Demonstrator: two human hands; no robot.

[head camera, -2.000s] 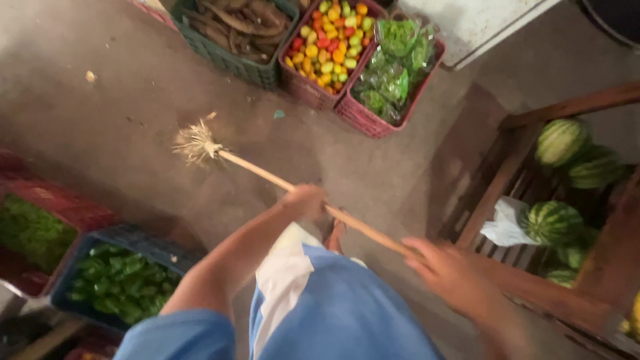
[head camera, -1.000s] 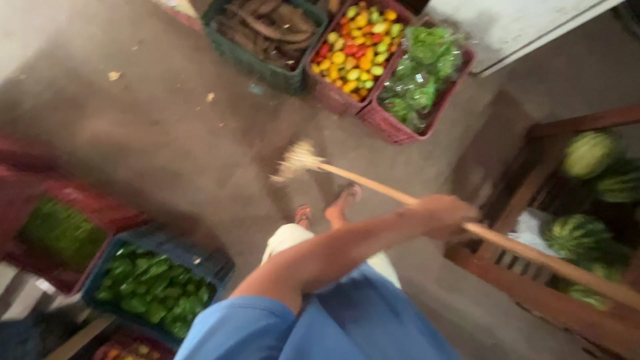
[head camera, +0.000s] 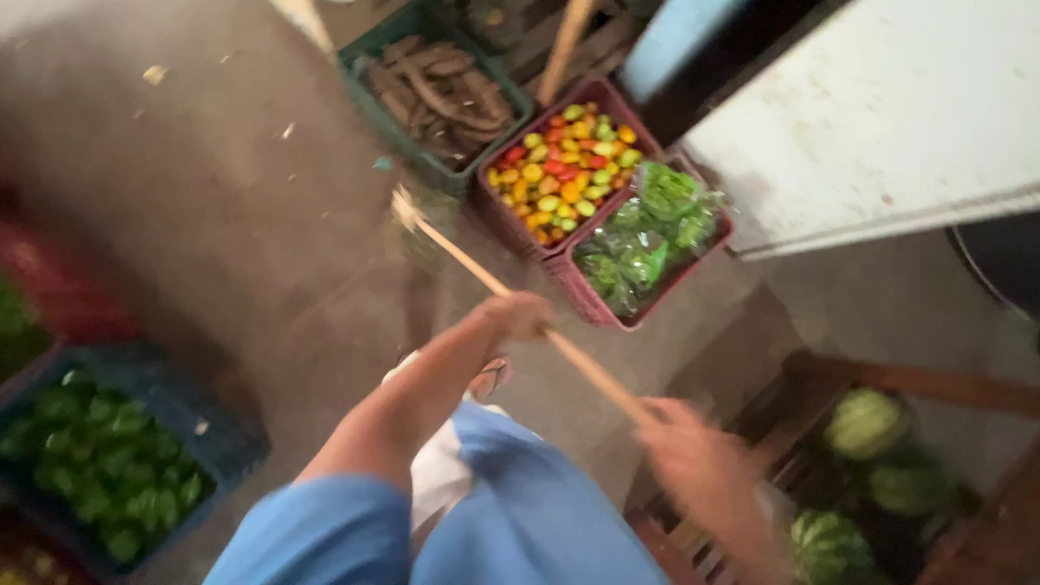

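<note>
A broom with a long wooden handle [head camera: 597, 375] and a pale straw head [head camera: 405, 209] runs diagonally across the middle of the view. My left hand [head camera: 518, 315] is closed around the middle of the handle. Farther back toward its end, my right hand [head camera: 682, 439] grips it, blurred by motion. The broom head is low over the concrete floor [head camera: 301, 244], beside the green crate [head camera: 455, 180] of brown roots; whether it touches the floor cannot be told.
Red crates of mixed tomatoes [head camera: 561, 175] and bagged greens [head camera: 642, 244] stand ahead beside a white panel [head camera: 877, 114]. Left is a blue crate [head camera: 236, 439] of green vegetables. Watermelons [head camera: 865, 424] lie in a wooden rack at right. Small scraps [head camera: 154, 75] dot the floor.
The broom head has moved toward the green crate of roots. Both hands now show on the handle, where one second ago only one was plainly visible. The view has shifted.
</note>
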